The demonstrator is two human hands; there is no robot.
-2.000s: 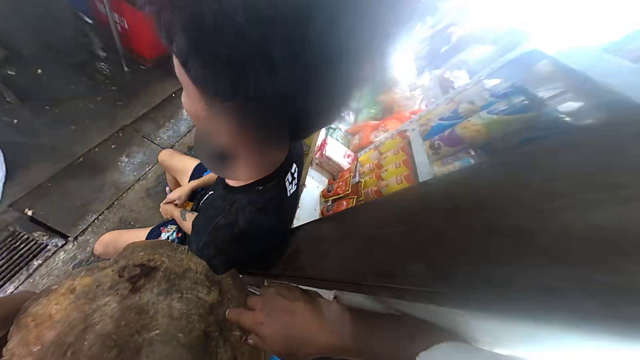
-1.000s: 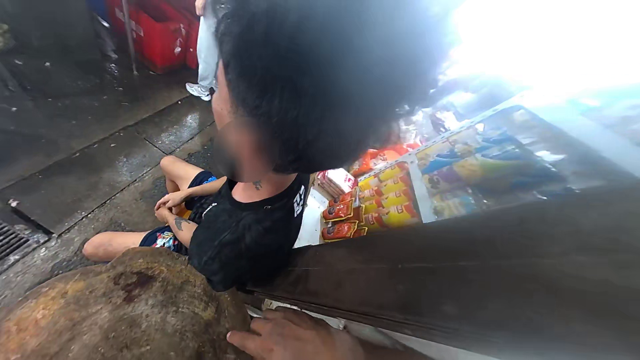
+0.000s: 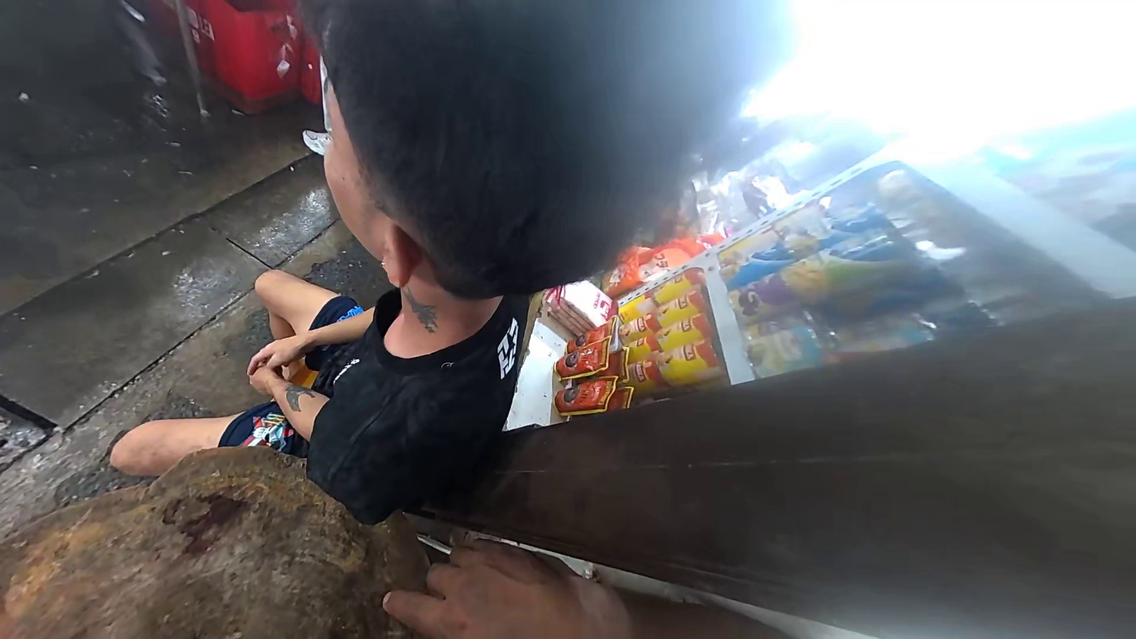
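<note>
My right hand [image 3: 515,590] reaches in from the lower right, palm down, with its fingers against or just above the right edge of a large, stained brown block [image 3: 266,550], possibly wood. Its thumb or a finger lies over that edge, and whether it grips anything cannot be made out. The block fills the lower left and bears a dark reddish stain on top. My left hand is out of the frame. Right beyond the block sits a person in a black T-shirt [image 3: 399,426], hands clasped between the knees.
A dark panel or counter edge [image 3: 799,461] runs across the right. Behind it, packets of red and yellow goods [image 3: 666,337] stand on a white display shelf [image 3: 723,311]. Red crates [image 3: 253,53] stand at the upper left on wet paving [image 3: 133,293] with a drain grate.
The seated person's head has shifted a little against the display. A standing person's leg by the crates, plain one second ago, is now mostly hidden. My right hand stays by the block's edge.
</note>
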